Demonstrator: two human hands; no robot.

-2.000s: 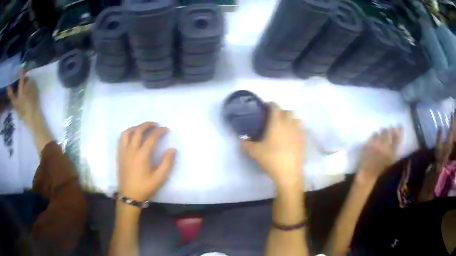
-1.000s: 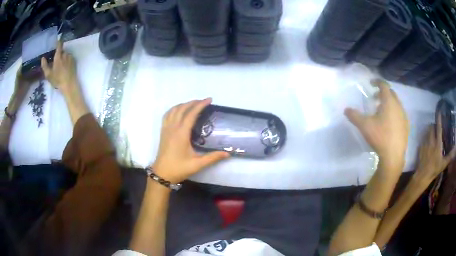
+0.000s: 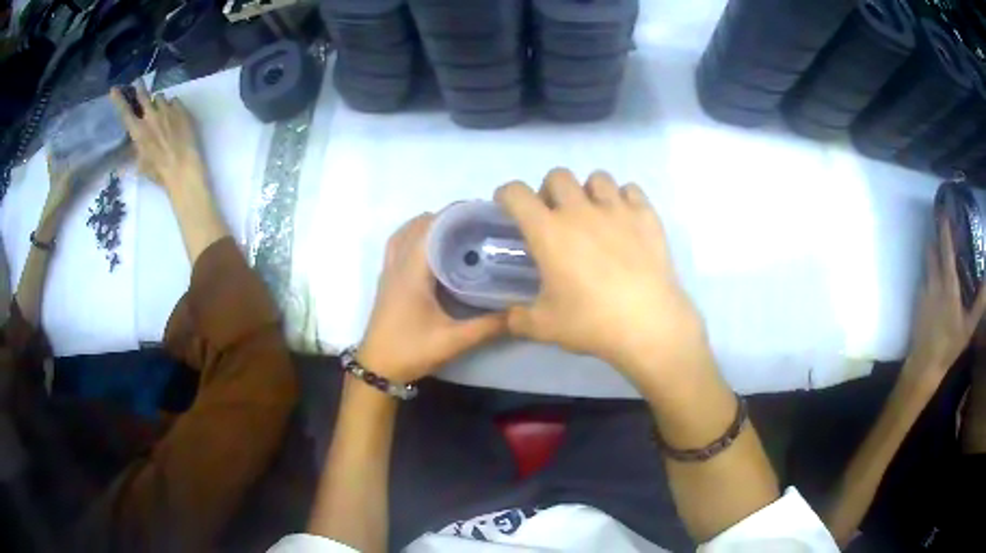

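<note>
A clear cover (image 3: 476,251) lies over the black unit (image 3: 463,307) on the white table before me. Only the left end of the cover shows; my right hand hides the rest. My left hand (image 3: 416,292) grips the unit's left end, with the thumb along the near edge. My right hand (image 3: 589,265) is closed over the cover's right part, with fingers at the far side and thumb at the near side.
Columns of dark parts (image 3: 470,65) stand at the back, with more columns (image 3: 762,54) at back right. Shiny tape (image 3: 279,184) crosses the table. At left a neighbour's hands hold a clear cover beside small dark parts (image 3: 109,221). A neighbour's hand (image 3: 938,308) holds a black unit at right.
My right hand has come in from the right, and the clear cover now lies over the unit. My left hand has kept its hold. The view has shifted slightly.
</note>
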